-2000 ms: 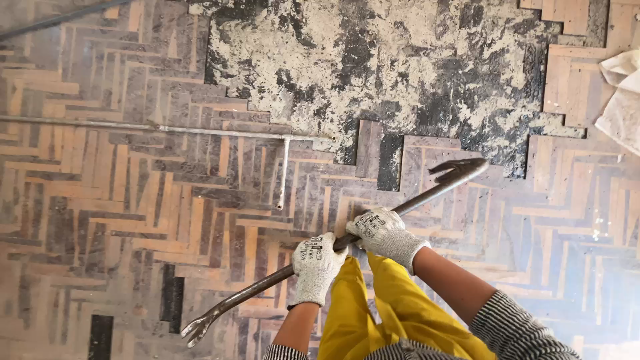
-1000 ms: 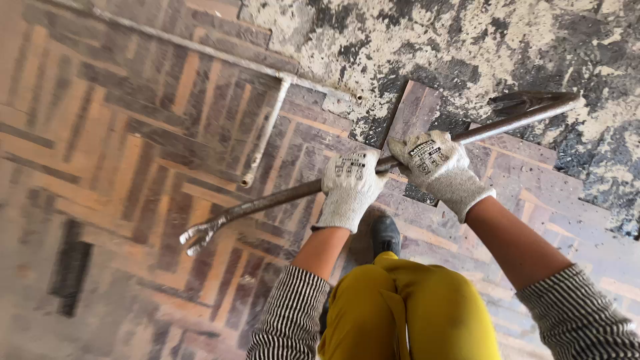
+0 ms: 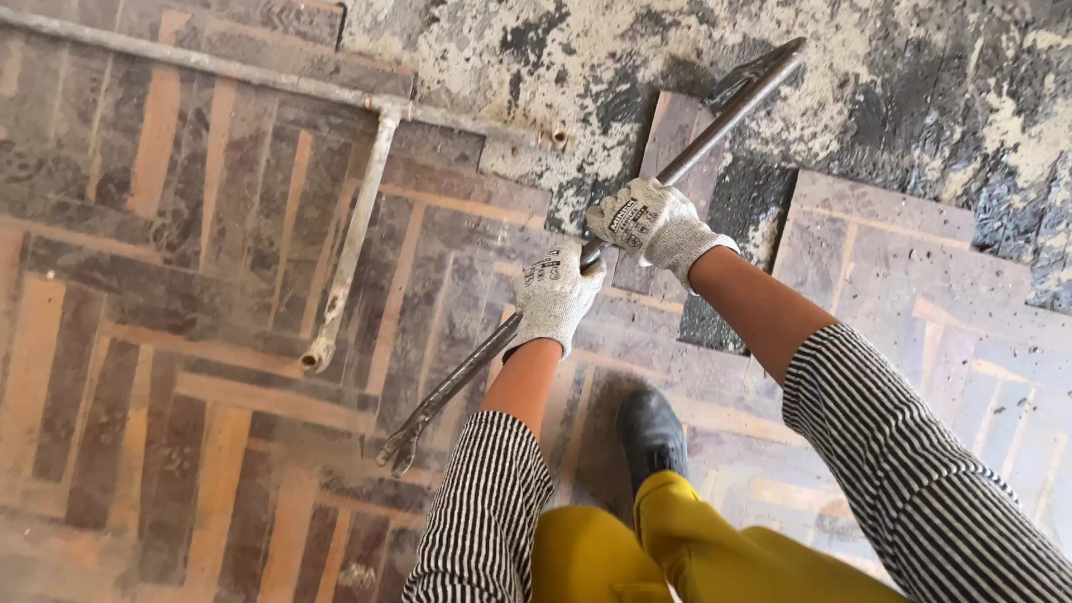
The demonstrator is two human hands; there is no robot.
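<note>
Both my hands, in pale knitted work gloves, grip a long metal wrecking bar [image 3: 469, 360] that slants across the view. My left hand [image 3: 557, 295] closes on it near the middle. Just above and to the right, my right hand [image 3: 649, 219] holds it close by. The bar's forked end is at the lower left over the wooden parquet [image 3: 402, 276]. Its other end, with a dark claw [image 3: 741, 77], is at the upper right over the bared subfloor, close to the top of a jutting parquet piece [image 3: 670, 134]. Whether the claw touches that piece I cannot tell.
A metal pipe [image 3: 209, 63] with a side branch [image 3: 352, 243] lies at the upper left. Rough subfloor [image 3: 904, 92] with black adhesive residue spans the top right. A stepped parquet edge [image 3: 888, 205] borders it. One dark boot [image 3: 651, 431] stands below my hands.
The bar has turned from a flatter slant to a steeper one, its clawed end now farther up in view. Both hands keep hold of it. The view has moved over the floor.
</note>
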